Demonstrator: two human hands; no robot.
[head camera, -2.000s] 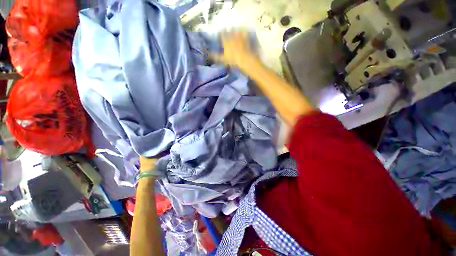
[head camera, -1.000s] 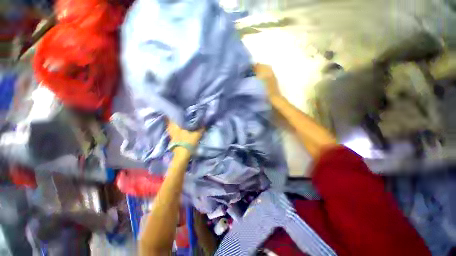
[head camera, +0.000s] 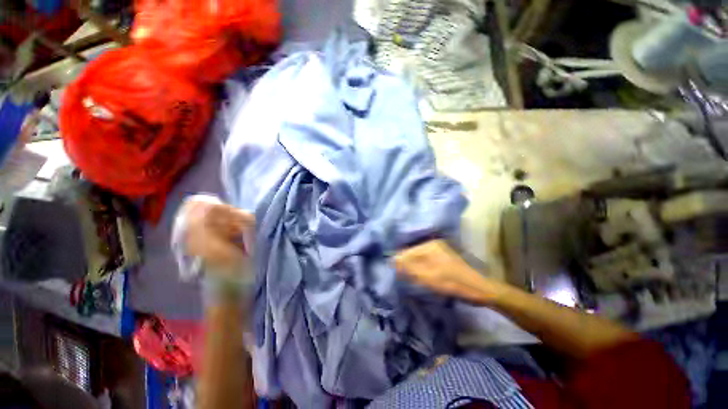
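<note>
A large heap of light blue garment pieces lies on the grey-topped table in the middle, its near end hanging toward my apron. My left hand is blurred at the heap's left edge, with a pale cloth piece at its fingers; whether it grips this cloth is unclear. My right hand lies on the heap's right side with its fingers against the blue cloth; the fingertips are partly hidden, and I cannot tell whether they grip it.
Knotted red plastic bags sit at the upper left. A cream sewing machine with a lit needle area stands at the right. Small red-green handles lie at the left. Another red bag is low on the left. Printed white material lies at the back.
My left hand has left the heap's near middle for its left edge. My right hand has moved from the machine side onto the heap. The heap's cloth is spread and folded differently. The view has shifted.
</note>
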